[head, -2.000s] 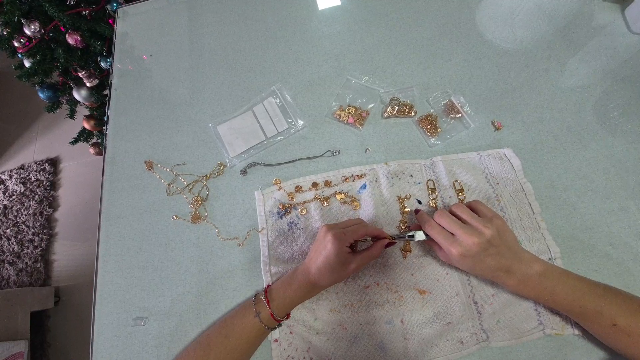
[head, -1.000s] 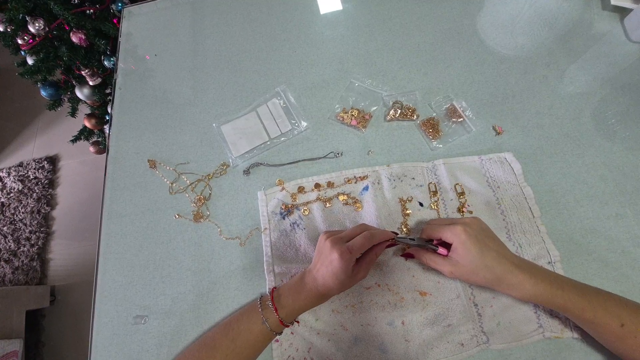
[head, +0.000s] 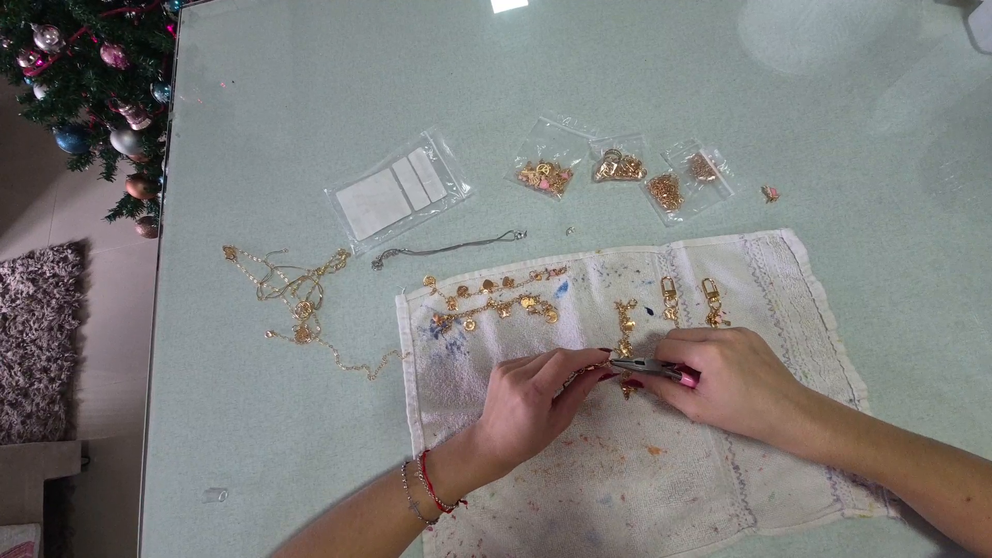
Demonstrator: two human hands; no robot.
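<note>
My left hand (head: pixel 531 399) pinches a piece of gold-coloured chain (head: pixel 583 375) between thumb and forefinger. Pink-handled jewellery pliers (head: pixel 651 367) are gripped in my right hand (head: pixel 725 376), their jaw tips touching the chain at my left fingertips. Just beyond the tips a gold charm chain (head: pixel 625 329) lies on the stained white towel (head: pixel 573 480), partly hidden by my fingers. Two gold swivel clasps with charms, a left one (head: pixel 669 294) and a right one (head: pixel 711 294), lie above my right hand. Two charm bracelets, an upper (head: pixel 487 286) and a lower (head: pixel 504 306), rest at the towel's upper left.
Behind the towel lie a silver chain (head: pixel 457 246), a plastic bag with white cards (head: pixel 395 191) and zip bags of gold findings (head: pixel 545 177). Tangled gold chains (head: pixel 298 291) are at the left, a small pink charm (head: pixel 769 194) at the right. A decorated Christmas tree (head: pixel 101 101) stands past the glass table's edge.
My right hand has turned on the pliers, whose pink handle now shows beside the fingers. The plier tips have stayed close to my left fingertips.
</note>
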